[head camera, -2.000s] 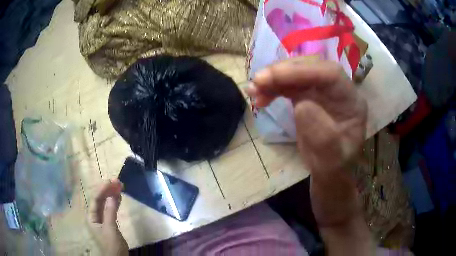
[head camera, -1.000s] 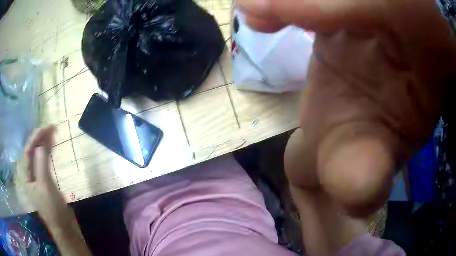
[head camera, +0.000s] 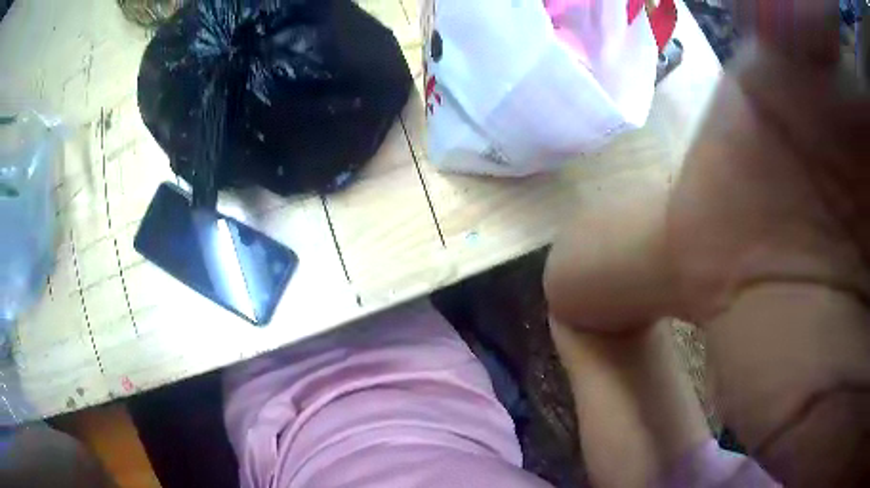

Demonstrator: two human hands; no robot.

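Note:
A shiny black knotted plastic bag (head camera: 286,105) stands on the pale wooden table (head camera: 382,253), its twisted end hanging toward me. A black smartphone (head camera: 217,255) lies flat in front of it, touching or just under that end, with a bright reflection. My right hand (head camera: 754,200) is large, blurred and very close to the camera at the right. Its fingers are cut off or unclear, and no held thing shows. A dim brownish shape (head camera: 48,462) at the lower left corner, below the table edge, may be my left hand or arm; its fingers cannot be made out.
A white tote bag (head camera: 525,105) with red handles and pink inside stands right of the black bag. A limp clear plastic bag (head camera: 24,214) lies at the left edge. Pink clothing (head camera: 372,400) covers my lap below the table's front edge. Gold-brown fabric shows at the top.
My left hand has left the table beside the phone. My right hand has risen close to the camera and shifted right, uncovering the tote. The view has tilted down; the bag and phone appear unmoved.

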